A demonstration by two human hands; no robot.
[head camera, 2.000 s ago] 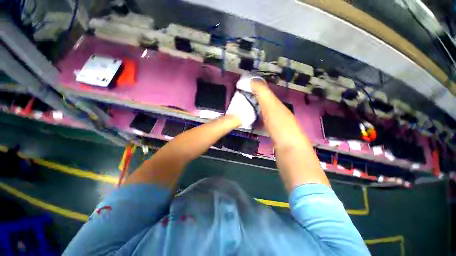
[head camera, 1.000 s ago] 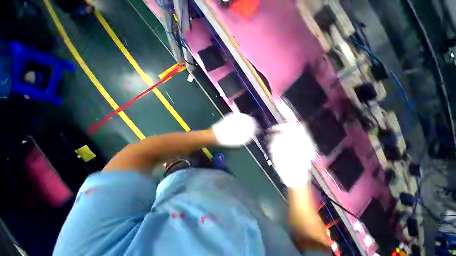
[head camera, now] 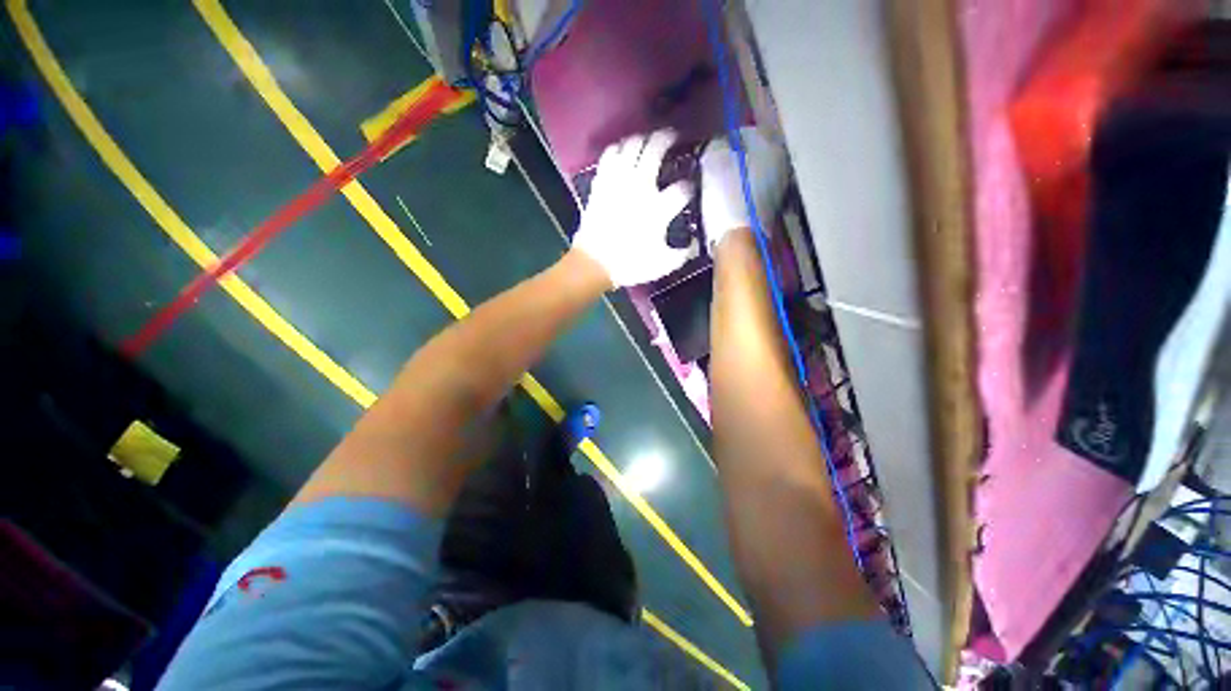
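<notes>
My left hand (head camera: 635,209), in a white glove, lies with spread fingers on a black unit (head camera: 685,169) on the lower pink shelf (head camera: 621,68). My right hand (head camera: 736,186), also gloved in white, is just right of it at the back of that unit, partly behind a bright blue cable (head camera: 772,284). Its fingertips are hard to see, so what it grips cannot be told. Another black unit (head camera: 686,313) lies on the shelf nearer to me, beside my right forearm.
An upper pink surface (head camera: 1019,540) with a wooden edge (head camera: 938,338) is on the right, bearing a dark unit (head camera: 1147,270) and a blurred red-orange piece (head camera: 1080,101). Blue cables tangle at lower right. A red-and-yellow floor-level bar (head camera: 290,216) is at left.
Both hands have moved up the picture and in over the lower shelf, onto a black unit. The view has shifted, bringing the upper surface in at right.
</notes>
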